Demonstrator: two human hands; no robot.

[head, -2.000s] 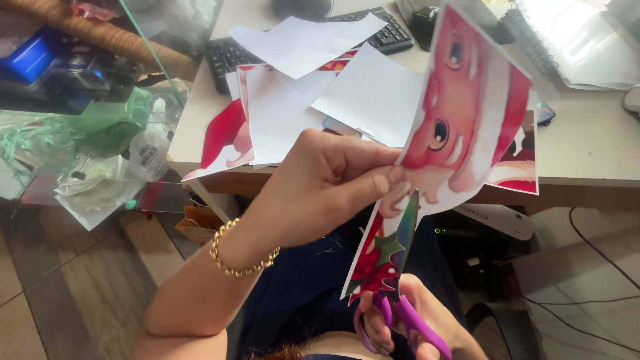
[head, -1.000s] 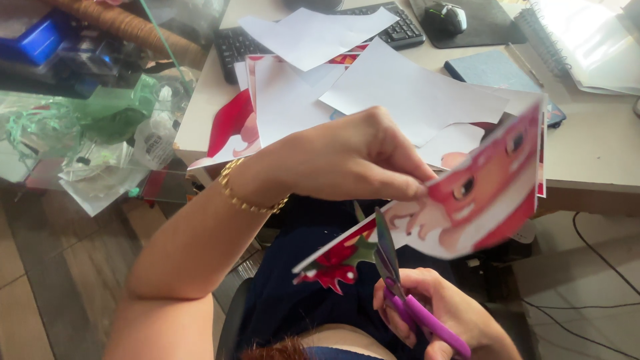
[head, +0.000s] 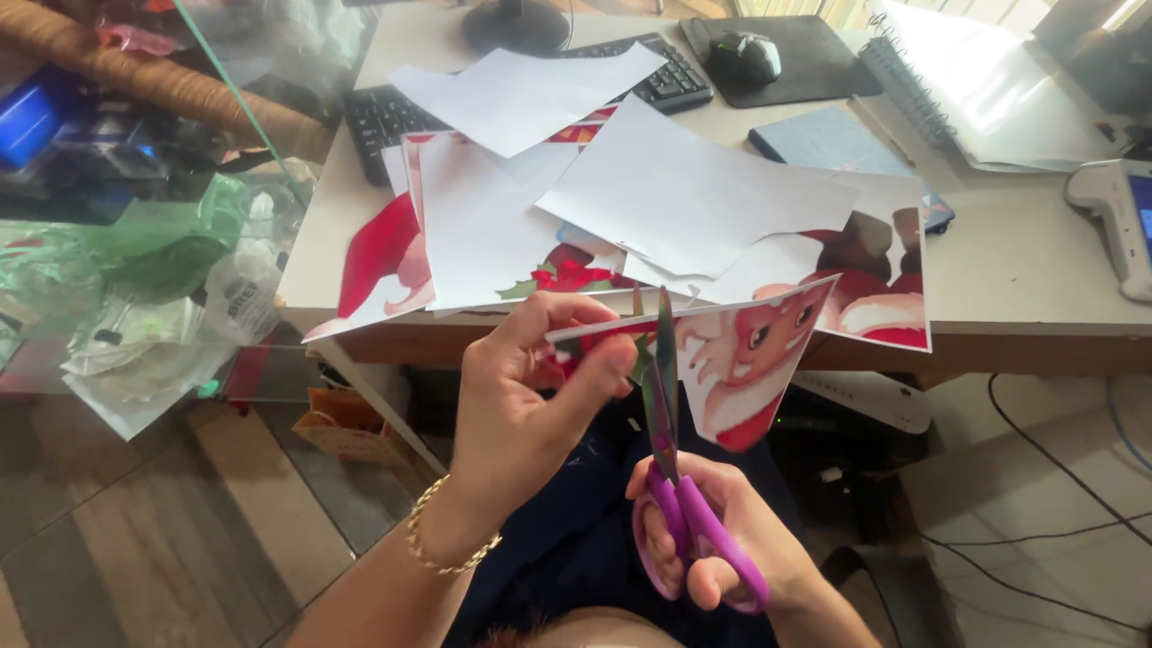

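Note:
Between the thumb and fingers of my left hand (head: 540,387) is the left end of a printed paper Santa cutout (head: 751,346), with red and green holly artwork at that end. A gold chain bracelet circles this wrist. My right hand (head: 711,531) has its fingers through the purple handles of a pair of scissors (head: 664,423). The scissor blades point up, slightly parted, with the paper between them, just right of my left fingertips. The Santa face hangs down on the right of the blades. Behind, on the desk, lie white paper pieces (head: 693,189) and another red-hat print (head: 382,261).
The white desk (head: 1008,279) holds a black keyboard (head: 684,76), a mouse (head: 751,56) on a black pad, a blue-grey book (head: 823,139), a spiral notebook (head: 981,81) and a white handheld device (head: 1111,216). At left, a glass shelf bears plastic bags (head: 135,261). Cables run at lower right.
My left hand has shifted from the middle of the print to its holly end. The Santa face now hangs downward to the right of the scissors, where earlier it stood higher up.

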